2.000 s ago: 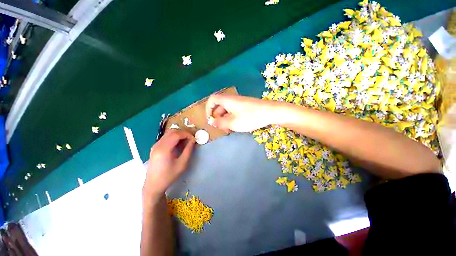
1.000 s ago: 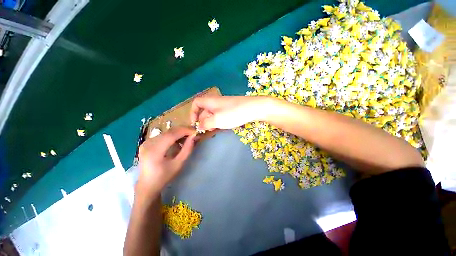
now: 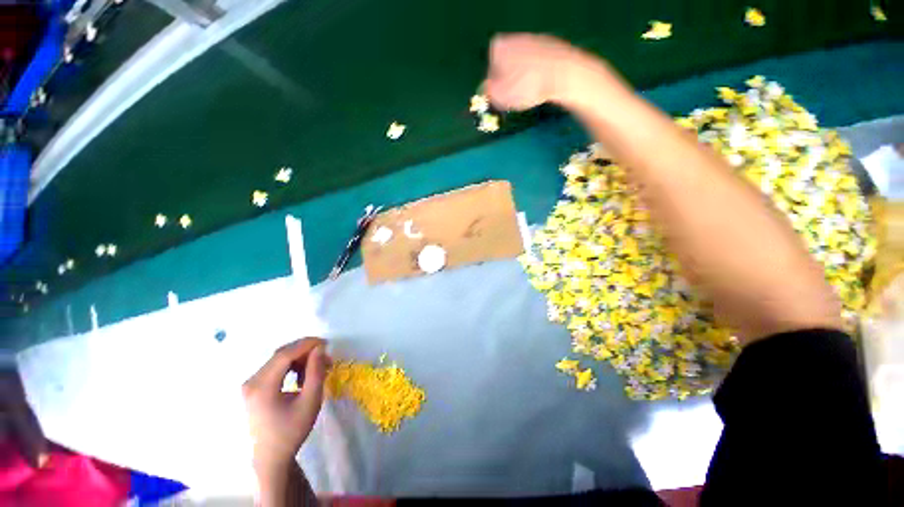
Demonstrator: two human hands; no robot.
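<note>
My right hand (image 3: 523,71) is over the green conveyor belt, blurred, fingers curled down. A yellow-and-white piece (image 3: 480,103) shows at its fingertips, with another piece (image 3: 489,123) just below; whether the hand grips one is unclear. My left hand (image 3: 287,396) is at the left edge of the low pile of small yellow parts (image 3: 389,398), thumb and forefinger close together; whether they hold a part is hidden. The brown cardboard pad (image 3: 461,223) bears a white disc (image 3: 431,258) and white scraps. The large heap of yellow-and-white pieces (image 3: 615,287) lies right, partly behind my right forearm.
The belt (image 3: 327,129) carries spaced pieces. A slim dark tool (image 3: 353,243) lies at the pad's left end. White tape (image 3: 296,248) crosses the bench edge. A clear bag (image 3: 890,253) is far right. Blue (image 3: 14,198) and pink (image 3: 64,477) things show at left.
My hands were together over the cardboard and have parted. The right moved up and right over the belt; the left moved down to the yellow pile. The pad and disc are uncovered. The view has shifted.
</note>
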